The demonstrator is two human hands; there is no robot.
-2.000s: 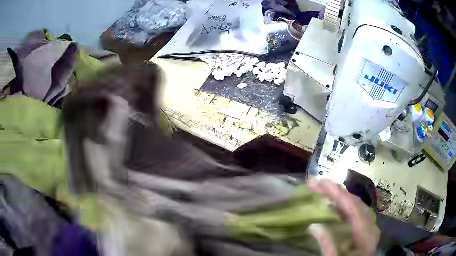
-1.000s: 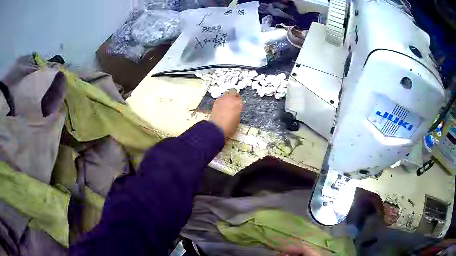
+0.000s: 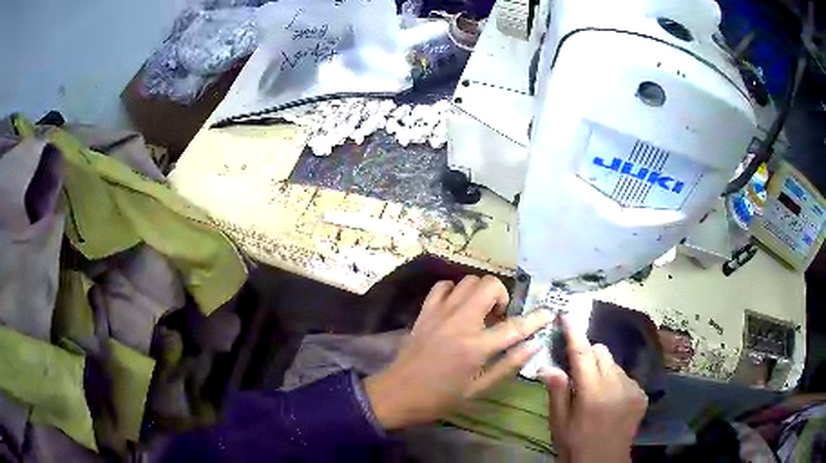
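My left hand (image 3: 453,348) and my right hand (image 3: 593,398) are together under the head of the white JUKI machine (image 3: 634,136). Their fingertips meet at the lit clamp area (image 3: 566,312). A grey-brown garment (image 3: 335,353) with a lime-green panel (image 3: 507,411) lies beneath both hands. The left fingers are spread over the work; the right index finger points up at the clamp. What the fingertips touch or pinch is too bright and small to tell. Small white pieces (image 3: 362,122) lie loose on the dark patch of the table.
A heap of grey-brown and lime garments (image 3: 100,244) is at the left by the wall. A marked plastic bag (image 3: 317,50) lies behind the white pieces, with clear plastic bags (image 3: 195,50) at back left. A control panel (image 3: 790,217) stands at the right.
My left hand has moved from the white pieces to the machine's clamp. My right hand has come up beside it. The view has shifted, so the machine appears further left.
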